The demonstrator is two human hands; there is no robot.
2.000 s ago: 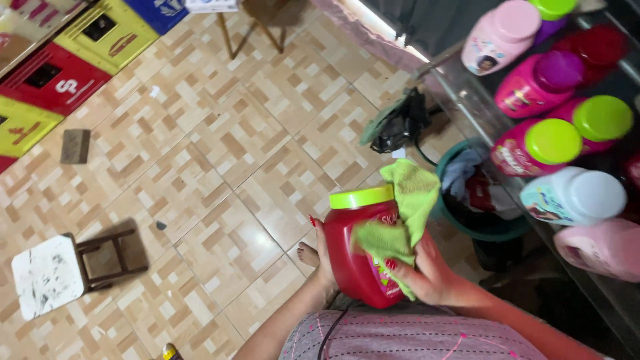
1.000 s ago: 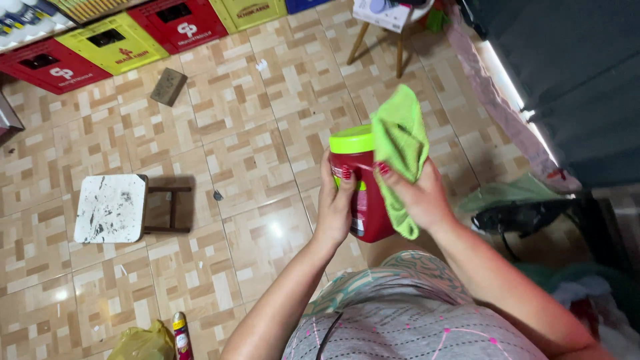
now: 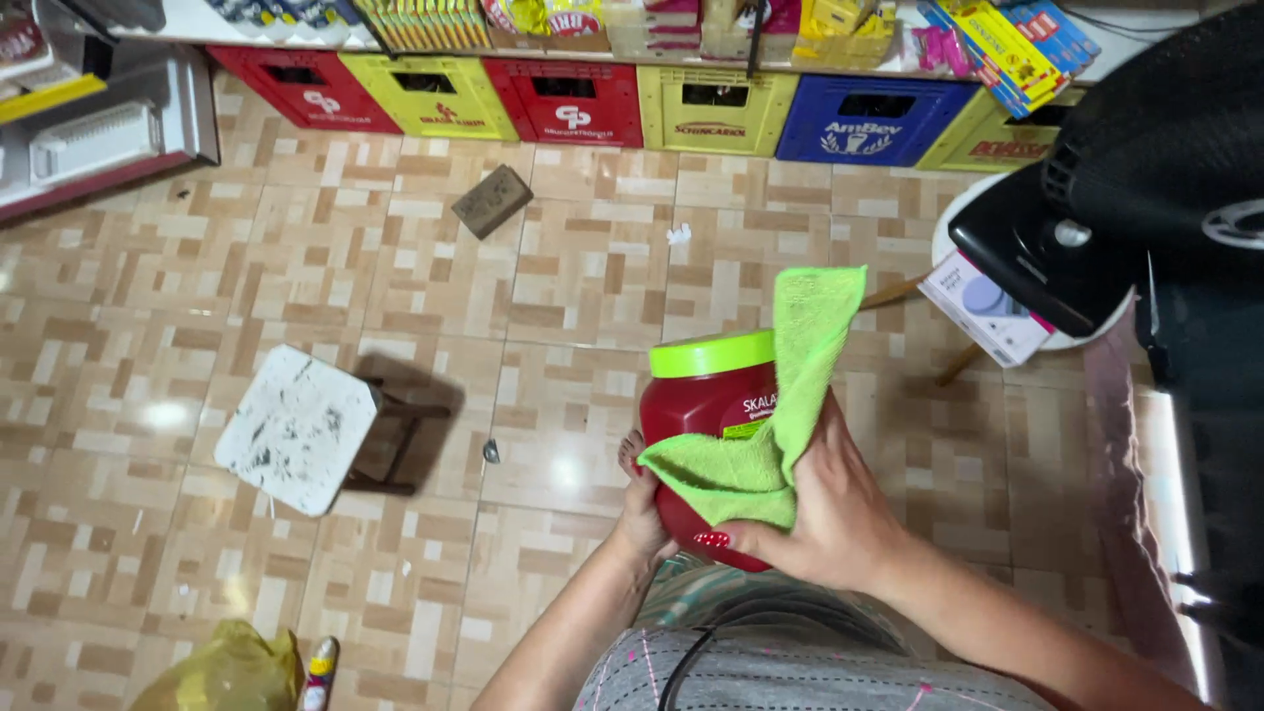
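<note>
A large red plastic jar [image 3: 706,400] with a lime-green lid [image 3: 713,355] is held upright in front of my body. My left hand [image 3: 647,509] grips its left side, fingers mostly hidden behind it. On the right, my right hand [image 3: 829,504] holds a green microfiber cloth [image 3: 805,365] against the jar, thumb across its lower front. One part of the cloth rises beside the lid, and a fold lies over the jar's front, covering part of the label.
A white-topped stool [image 3: 296,430] stands at left, a brown block [image 3: 493,202] beyond it. Plastic crates [image 3: 565,104] line the far wall under a stocked shelf. A boxed item [image 3: 986,308] rests on a round seat at right. A yellow bag [image 3: 222,671] lies lower left.
The view has swung away from the shelf of bottles at right. The cloth, beside the jar a second ago, now also lies across its lower front. Both hands keep hold.
</note>
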